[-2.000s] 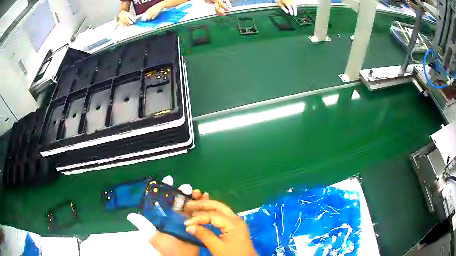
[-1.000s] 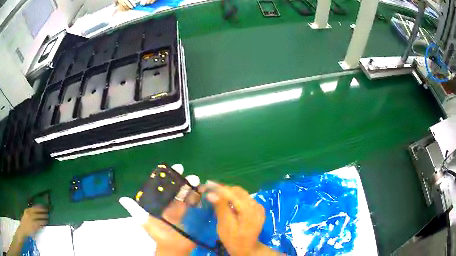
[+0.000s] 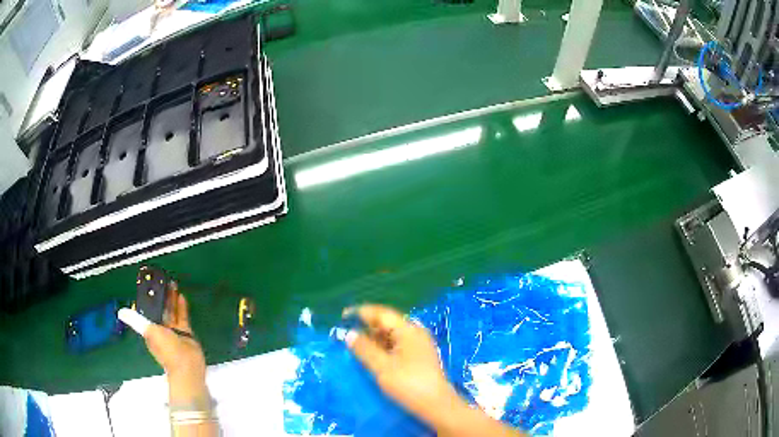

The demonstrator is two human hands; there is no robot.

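My left hand [image 3: 175, 337], with a white finger cot, holds a black phone middle frame [image 3: 152, 294] with gold spots, raised at the left over the green belt. My right hand [image 3: 397, 354] is over the left part of the crinkled blue film [image 3: 530, 341], fingertips bent together. Small pale, bluish bits show at its fingertips; blur hides whether it grips film. A frame with blue film [image 3: 94, 326] lies on the belt left of my left hand. A narrow dark part with gold spots [image 3: 245, 323] is between my hands, blurred.
Black component trays [image 3: 162, 188] are stacked at left, one pocket holding a part with gold spots. The green conveyor belt [image 3: 444, 222] runs across. Pale metal supports [image 3: 576, 43] stand at the back. A silver press fixture [image 3: 713, 265] is at right. A white ledge [image 3: 243, 397] is at the near edge.
My hands have moved apart. My left hand carried the phone frame left; my right hand let go of it and is over the film. The view has shifted; another person's near-left hand is gone.
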